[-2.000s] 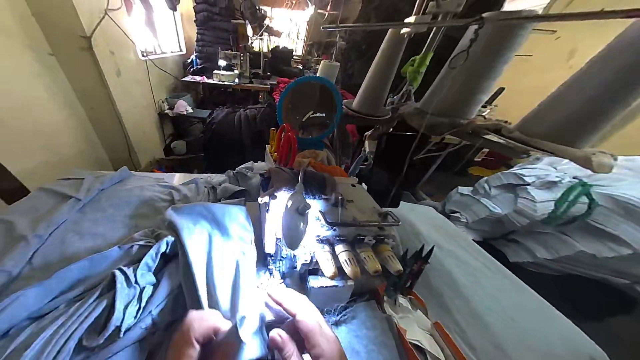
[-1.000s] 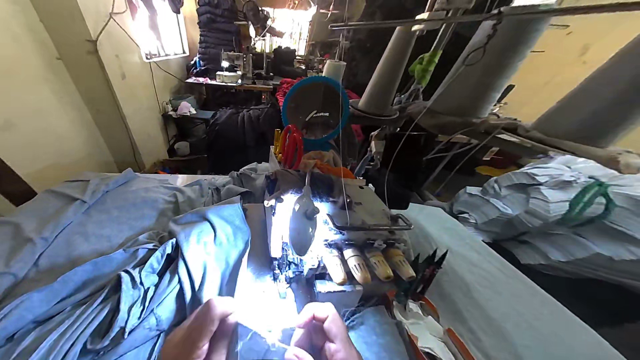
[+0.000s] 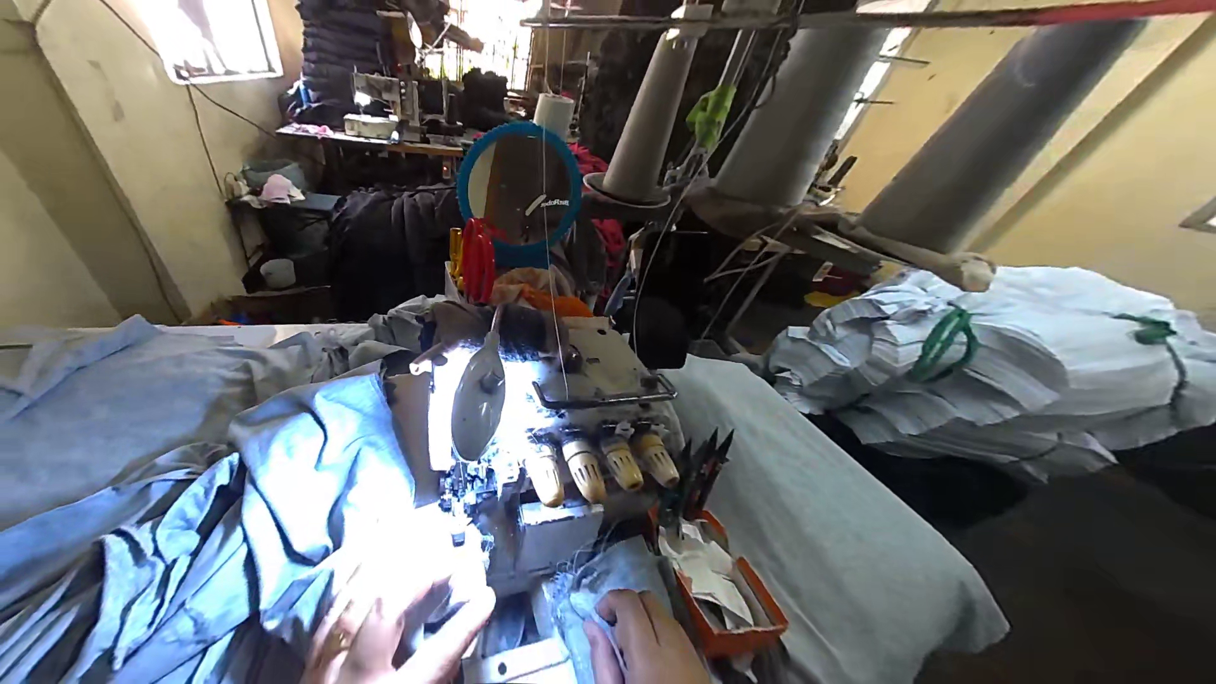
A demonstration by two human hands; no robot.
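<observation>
An overlock sewing machine (image 3: 598, 370) stands in front of me, its lamp glaring over the needle area. My left hand (image 3: 399, 608) lies on light blue-grey fabric (image 3: 323, 456) just below the presser foot (image 3: 460, 522); glare hides part of its fingers, and whether they grip the cloth is unclear. To the right, the bent fingers of my right hand (image 3: 646, 636) are on a frayed piece of light fabric (image 3: 617, 570) beside the machine's front. More blue-grey cloth (image 3: 123, 418) is heaped at the left.
An orange box (image 3: 731, 641) with paper scraps and dark pointed tools sits near my right hand. Thread cones (image 3: 655, 114) rise behind the machine, near a blue-rimmed round mirror (image 3: 520, 185). Bundled white fabric (image 3: 1073, 361) lies at the right. Red-handled scissors (image 3: 478, 261) stand behind.
My hands were close together at the fabric below the needle area. They are now apart, with the right hand farther right on the frayed fabric.
</observation>
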